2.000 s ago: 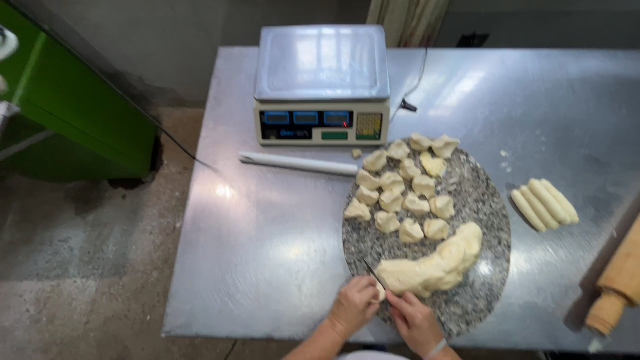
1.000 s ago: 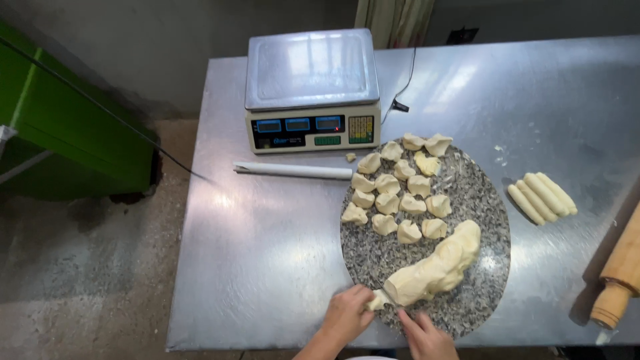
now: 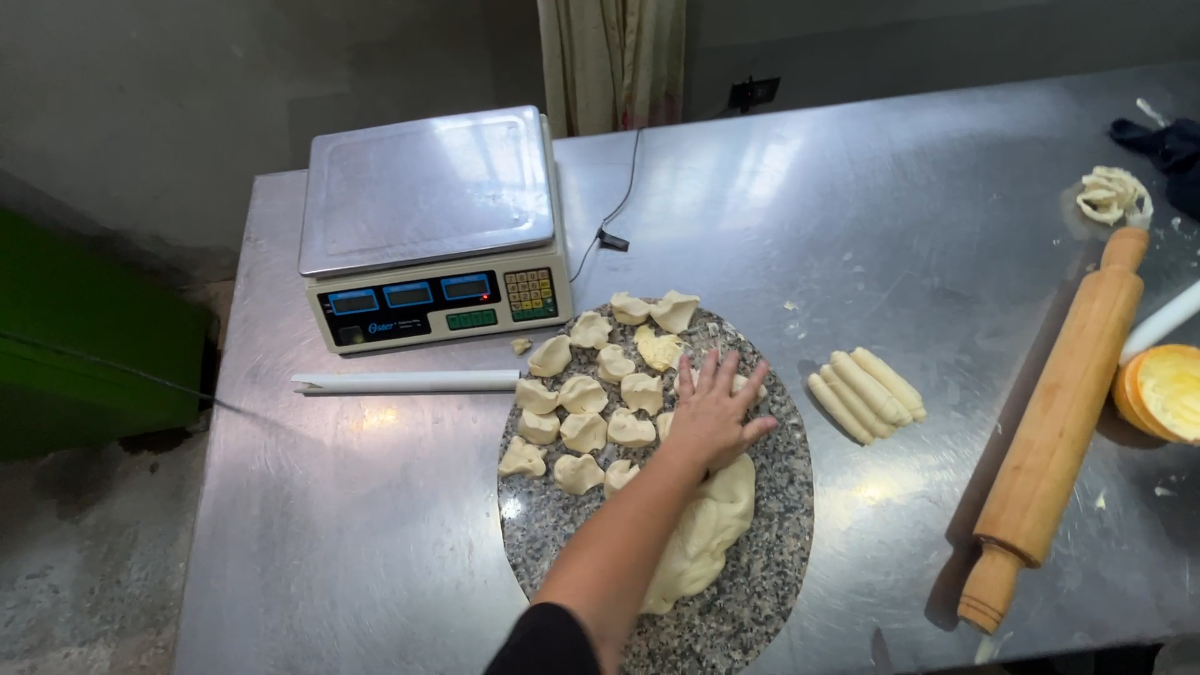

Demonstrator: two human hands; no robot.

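Observation:
My left hand (image 3: 717,417) is palm down with its fingers spread, over dough pieces at the right of the group; whether it presses on them is hidden. Many small, pinched dough pieces (image 3: 583,395) lie in rough rows on the round speckled stone board (image 3: 769,581). A large smooth lump of dough (image 3: 708,534) rests on the board beside my forearm, which hides part of it. Next to a piece at the back is a flatter yellowish one (image 3: 658,348). My right hand is out of view.
Left of the board are a digital scale (image 3: 436,234) and a pale tube (image 3: 408,382). To the right lie several dough sticks (image 3: 867,394), a wooden rolling pin (image 3: 1059,403), an orange bowl (image 3: 1167,389) and a dark cloth (image 3: 1162,155). A cable (image 3: 626,197) runs behind.
My left hand has left the near end of the dough lump and reached toward the back right of the board. My right hand has gone out of view. The view has shifted.

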